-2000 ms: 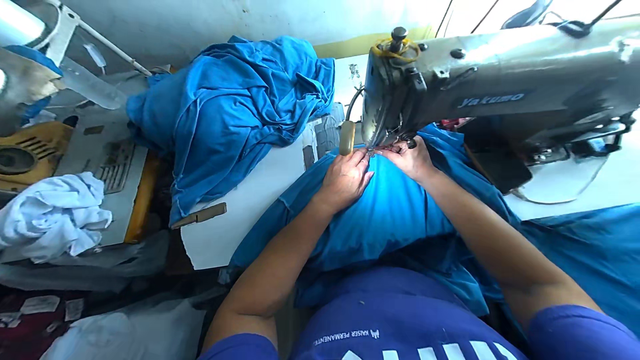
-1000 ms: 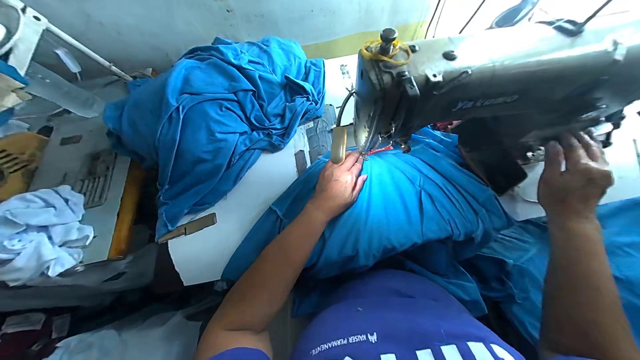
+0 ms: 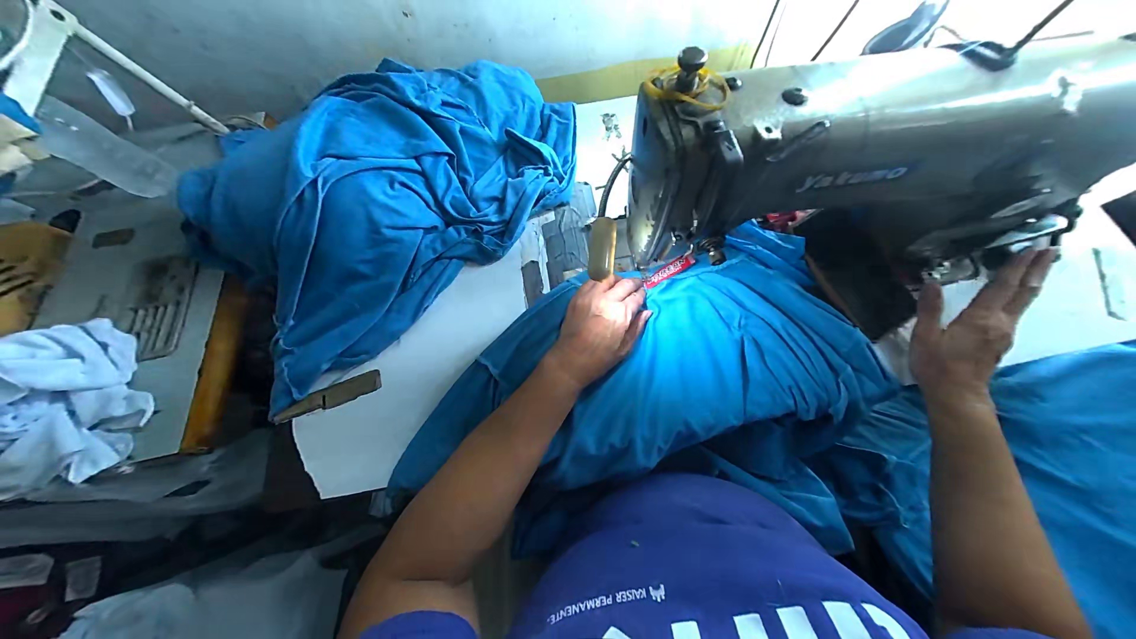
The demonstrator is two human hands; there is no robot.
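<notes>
A blue garment (image 3: 710, 355) lies under the head of a Yakumo sewing machine (image 3: 852, 133) and hangs over my lap. A red label (image 3: 669, 272) bearing writing sits on the cloth near the needle area. My left hand (image 3: 605, 321) presses and pinches the cloth just left of the label, its fingers bent. At the right end of the machine, my right hand (image 3: 974, 324) is raised, fingers spread, fingertips by the metal lever (image 3: 1029, 235) under the arm; whether they touch it I cannot tell. The needle tip itself is hard to make out.
A heap of blue cloth (image 3: 382, 186) lies on the white tabletop (image 3: 426, 355) to the left. White cloth (image 3: 62, 399) rests on another machine's bed (image 3: 133, 293) at far left. More blue cloth (image 3: 1065, 444) spreads at lower right. A wall stands behind.
My right hand has left the cloth by the needle and moved right to the machine's far end. My left hand remains on the garment. The red label now shows clearly.
</notes>
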